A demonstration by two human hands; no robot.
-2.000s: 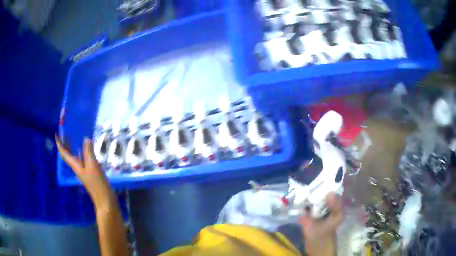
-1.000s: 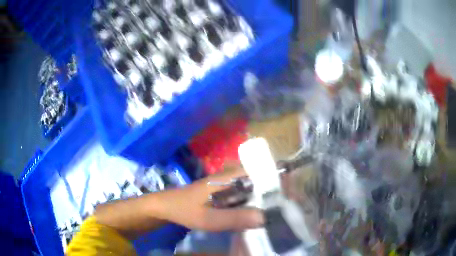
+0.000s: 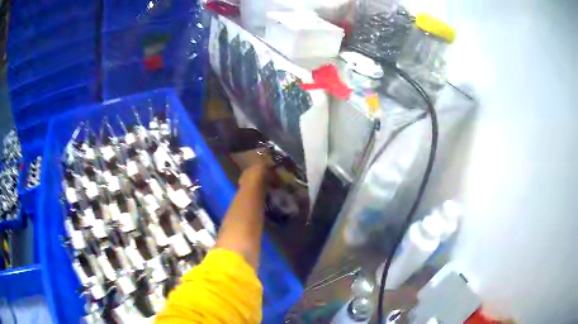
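My left hand (image 3: 255, 166) reaches away from me, its yellow-sleeved arm coming up from the bottom. The hand is in a dark, cluttered space beside an upright printed cardboard piece (image 3: 266, 82). Its fingers are blurred and partly hidden, so I cannot tell whether they hold anything. Small shiny pieces and clear plastic lie around the fingers. My right hand is not in view. The white model held earlier does not show in a hand.
A deep blue crate (image 3: 209, 171) full of rows of white models stands at the left. A black cable (image 3: 431, 145) hangs at the right. White bottles (image 3: 421, 243) stand lower right. A yellow-lidded clear jar (image 3: 433, 47) and white box (image 3: 303, 35) are at the back.
The view has swung away from the white-lined crate to the back of the bench. My left hand has moved from beside the white model to the dark space by the cardboard; the model has left view.
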